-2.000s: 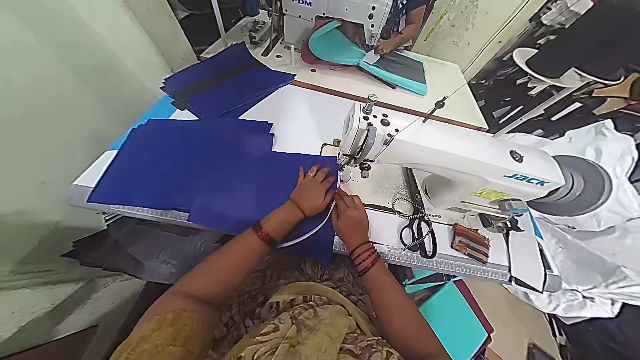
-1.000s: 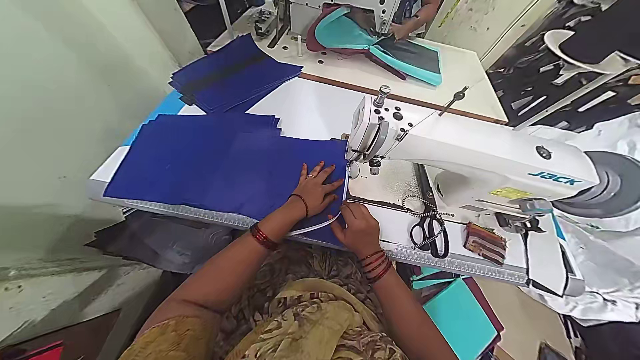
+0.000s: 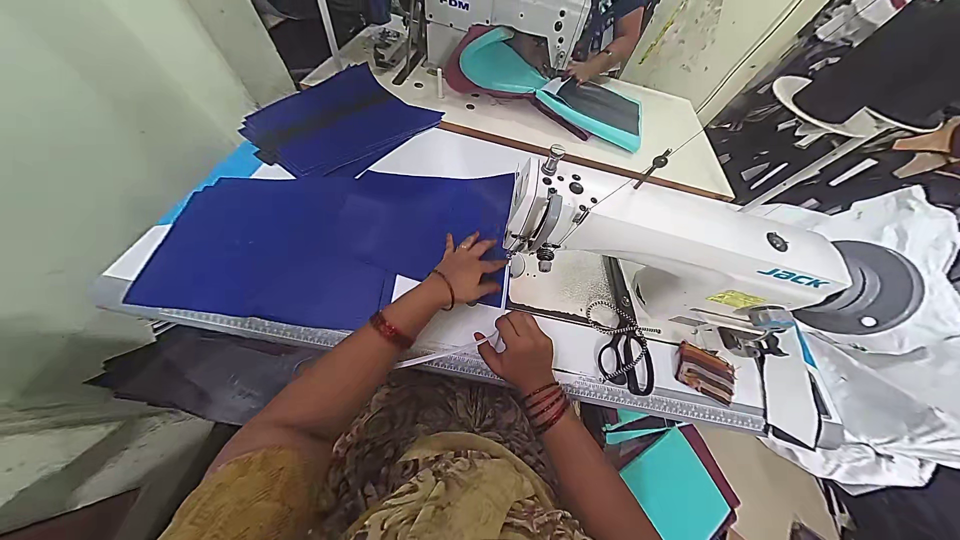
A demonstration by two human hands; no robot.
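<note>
My left hand (image 3: 469,271) lies flat with spread fingers on a blue fabric panel (image 3: 450,210), just left of the needle area of a white Jack sewing machine (image 3: 697,240). My right hand (image 3: 521,346), nearer the table's front edge, pinches a narrow white tape (image 3: 442,354) between thumb and fingers. The tape runs along the panel's right edge up to the presser foot and trails off to the left below my left wrist. More blue panels (image 3: 247,255) lie to the left, touching or under this one; which, I cannot tell.
Black-handled scissors (image 3: 626,360) with a patterned cord lie right of my right hand, beside a bundle of brown strips (image 3: 705,371). Another blue stack (image 3: 337,120) lies at the back left. Across, a person's hand (image 3: 583,71) holds turquoise pieces (image 3: 502,64) at a second machine.
The blue panel has moved up along the machine; its lower edge now lies above my right hand, where earlier it reached the table's front edge. My right hand still holds the white tape.
</note>
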